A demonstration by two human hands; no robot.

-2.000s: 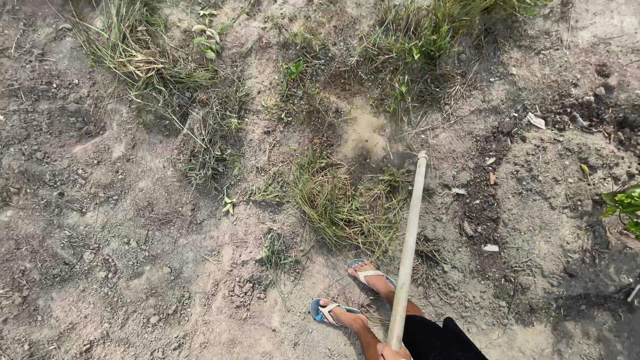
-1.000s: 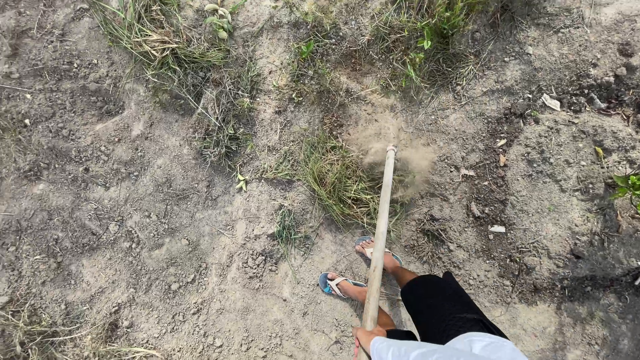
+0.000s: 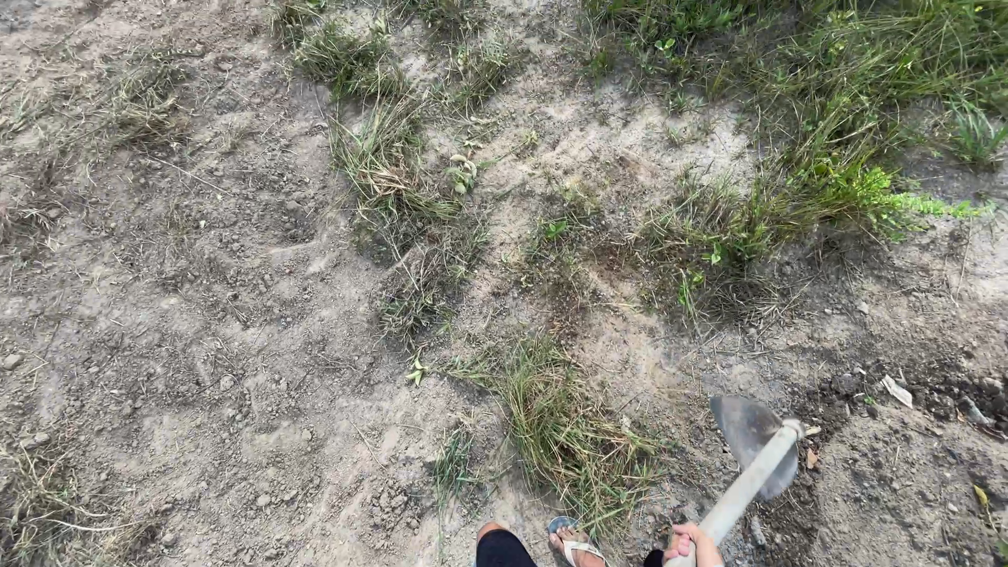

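Observation:
My right hand (image 3: 691,545) is closed around the pale wooden handle of a hoe, low at the bottom edge right of centre. The hoe's wide, rounded metal blade (image 3: 754,442) is at the upper end of the handle, over bare soil right of a clump of loosened grass (image 3: 571,429). Whether the blade touches the soil cannot be told. Part of the handle runs out of view below my hand. My left hand is not in view.
My sandalled foot (image 3: 576,545) is just below the grass clump, with a dark-clothed knee (image 3: 502,547) to its left. Green grass (image 3: 866,87) grows at upper right. Dry uprooted weeds (image 3: 421,283) lie near the middle. A pale scrap (image 3: 897,391) lies on darker soil at right.
The hoe has moved right of the grass clump, and its blade now shows. The dust around its head a second ago is no longer seen. The view has shifted.

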